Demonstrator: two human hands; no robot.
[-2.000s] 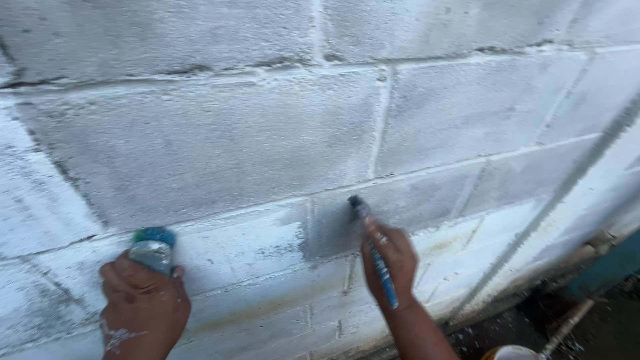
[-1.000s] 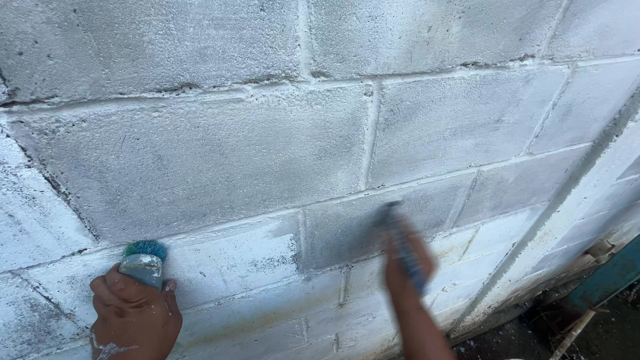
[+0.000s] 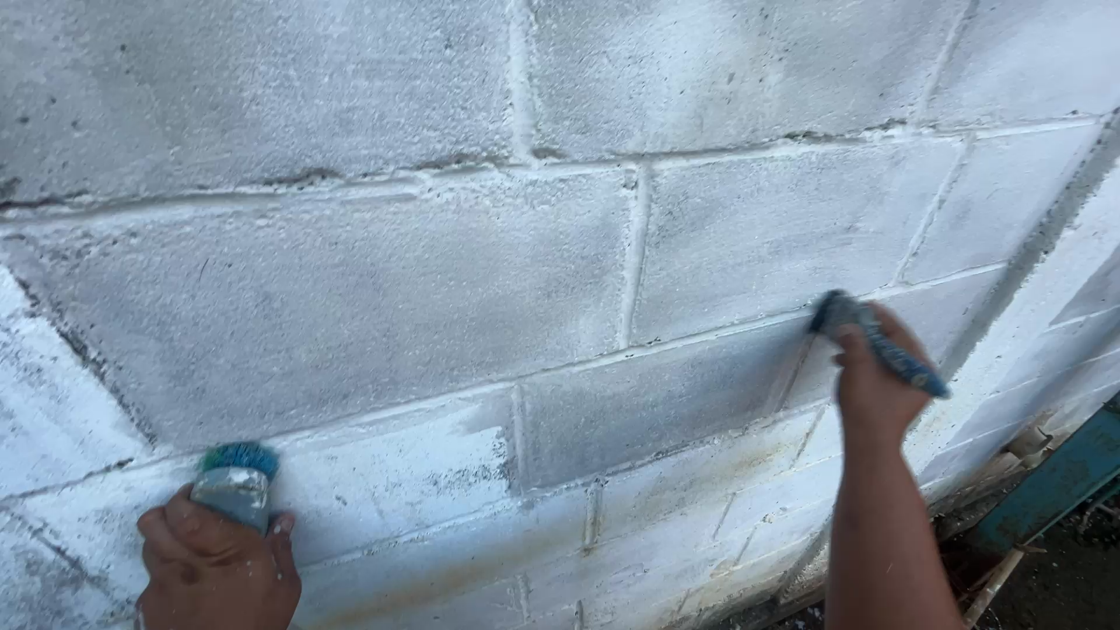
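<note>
My left hand (image 3: 219, 551), spotted with white paint, grips a paintbrush (image 3: 234, 486) with blue-green bristles and a paint-smeared metal ferrule, its bristles up close to the block wall. In my right hand (image 3: 879, 376) is a second paintbrush (image 3: 892, 354) with a blue handle; its dark bristle tip is at the mortar line right of centre. The concrete block wall (image 3: 411, 289) has grey, thinly coated blocks in the middle and whiter painted areas at the left and below. Whether either bristle tip presses on the wall is hard to tell.
A grey vertical strip (image 3: 1028, 254) runs down the wall at the right. Beyond it, low at the right, are a teal metal beam (image 3: 1050, 477) and a wooden stick (image 3: 993, 586) over dark ground. A brownish stain (image 3: 455, 573) marks the lower blocks.
My right hand has moved right and up along the mortar line with its brush. My left hand stays at the lower left, still holding the other brush.
</note>
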